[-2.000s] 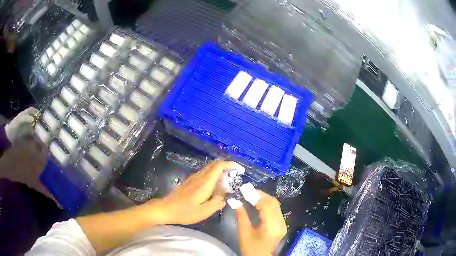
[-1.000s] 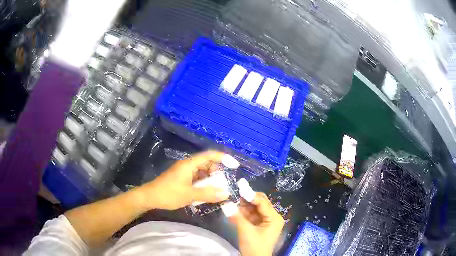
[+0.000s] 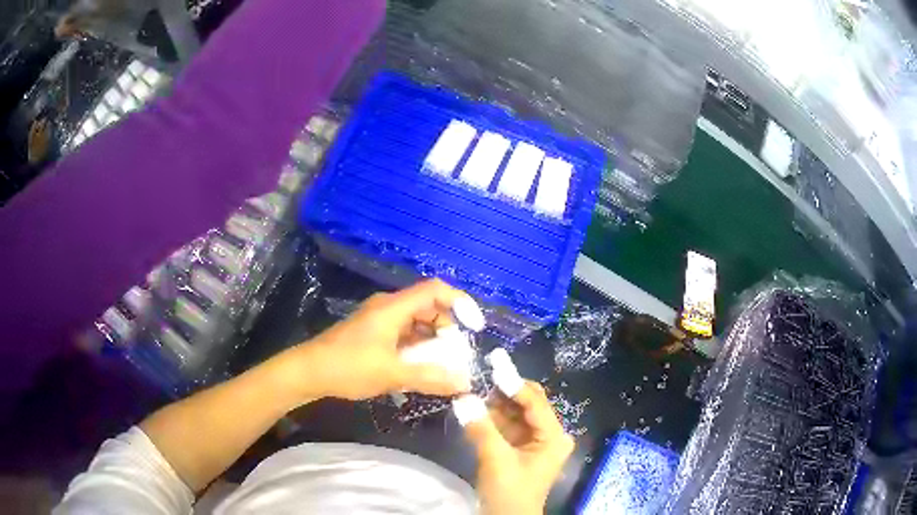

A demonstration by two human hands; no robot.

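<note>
My left hand (image 3: 387, 347) holds a small white housing (image 3: 439, 357), mostly hidden by its fingers, low in the centre of the view. My right hand (image 3: 523, 433) is close beside it, thumb and fingertips in white finger cots, touching or nearly touching the housing's right end. Whether a small fitting is between those fingertips cannot be told. A ribbed blue plastic tray (image 3: 372, 201) lies just beyond my hands and carries a row of several white pieces (image 3: 487, 161).
Clear blister tray with white pieces (image 3: 206, 292) at left, partly covered by another person's purple sleeve (image 3: 201, 151). Bagged parts tray (image 3: 784, 402) and small blue parts bin (image 3: 631, 478) at right. Mobile phone (image 3: 699, 292) on the green strip. Small bits and crumpled clear film (image 3: 586, 337) lie on the black bench.
The purple sleeve has come in from the left and now reaches across the blister tray toward the top. My hands stay together at the housing, with the left fingers shifted around it.
</note>
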